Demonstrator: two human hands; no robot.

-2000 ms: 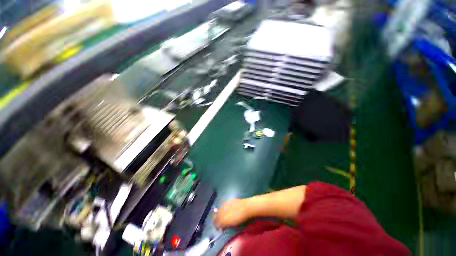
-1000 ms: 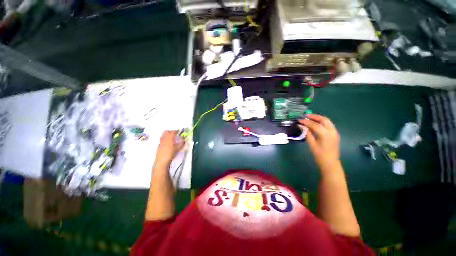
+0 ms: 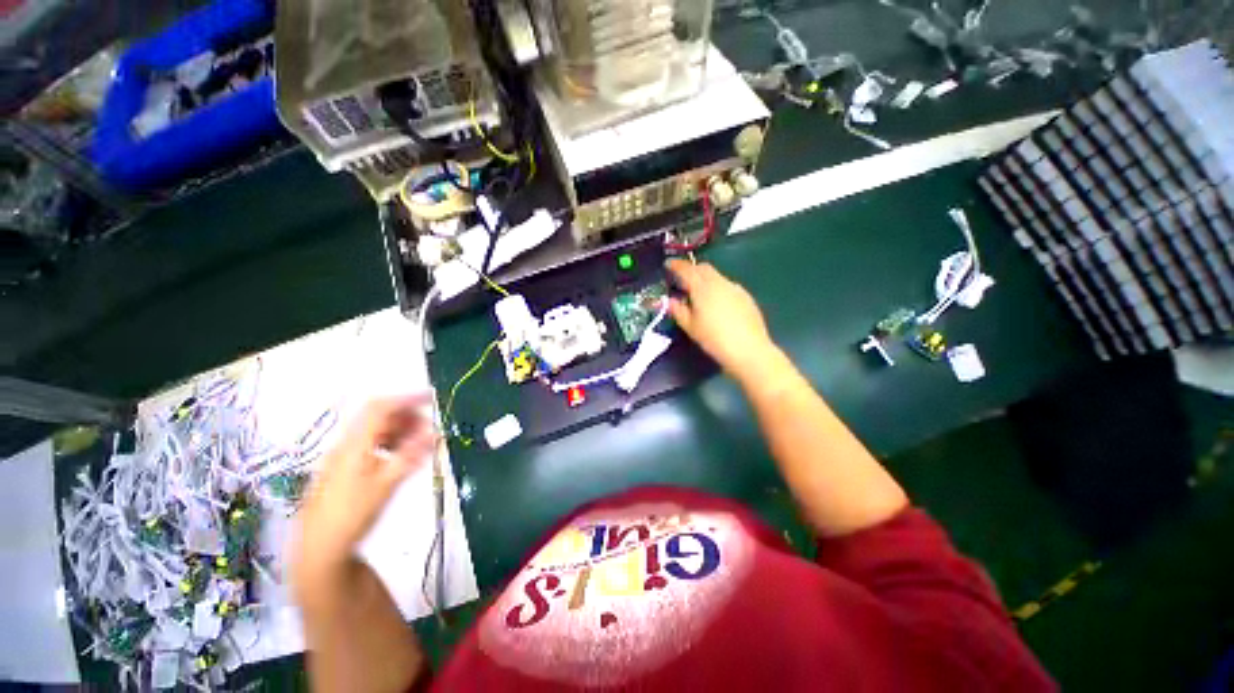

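The black test fixture [image 3: 596, 355] lies on the green mat, with a white socket block [image 3: 573, 332], a red switch [image 3: 575, 397] and a green fixture board [image 3: 639, 311]. A charger board with yellow parts [image 3: 524, 363] sits at the socket; its white output cable [image 3: 644, 363] runs across the fixture's front to the fixture board. My right hand [image 3: 706, 309] is at the fixture board's right edge, fingers bent; what its fingertips touch is hidden. My left hand [image 3: 379, 460] is blurred above the white sheet [image 3: 406, 542]; I cannot tell if it holds anything.
A tangled pile of boards with white cables [image 3: 183, 542] lies at the left. One assembly [image 3: 931, 339] lies on the mat at right, before striped stacked trays [image 3: 1123, 203]. A beige meter [image 3: 663, 176], a vented metal box [image 3: 393, 115] and a blue bin [image 3: 129, 108] are behind.
The view has turned and shifted. My left hand has lifted from the sheet's right edge toward the pile side. A small white piece now shows left of the fixture. My right hand stays by the fixture board.
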